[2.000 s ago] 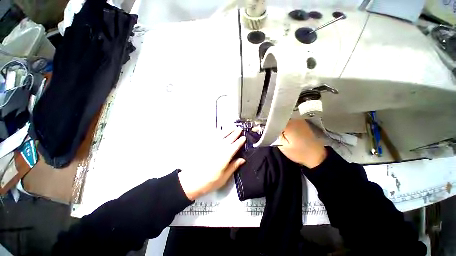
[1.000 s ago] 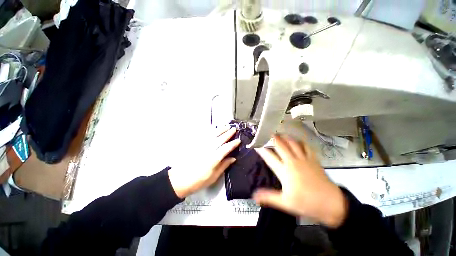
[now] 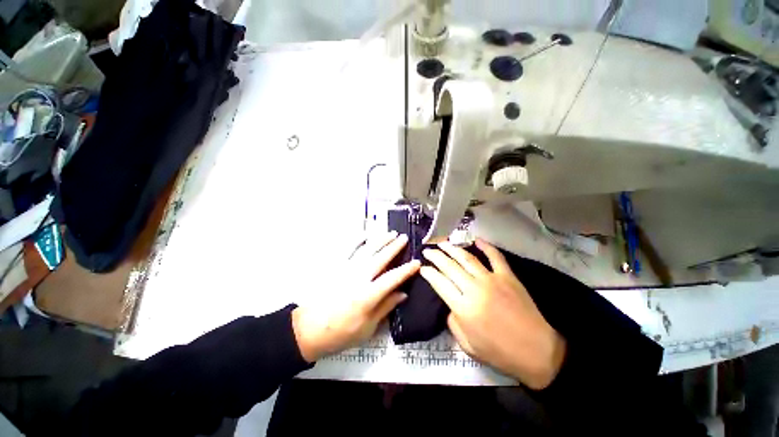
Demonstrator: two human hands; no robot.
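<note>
A dark fabric piece [image 3: 420, 311] lies under both hands, its far end at the presser foot [image 3: 415, 210] of the off-white sewing machine [image 3: 547, 102]. Light stitches show along its left edge. My left hand [image 3: 354, 299] presses flat on its left side, fingers spread a little below the foot. My right hand [image 3: 489, 307] presses flat on its right side, fingertips beside the left hand's. Part of the fabric lies to the right, beyond the right hand. The needle is too small to make out behind the pale curved guard [image 3: 457, 154].
A thick dark stack of cut pieces [image 3: 137, 136] lies at the left table edge over a brown surface [image 3: 81, 299]. Pens [image 3: 629, 235] lie under the machine arm. A measuring tape [image 3: 350, 355] runs along the front edge. Clutter stands at the far left.
My right hand has come back from over the fabric and lies flat on it near my left hand. The fabric's loose part has shifted to the right, and its end shows farther through under the foot.
</note>
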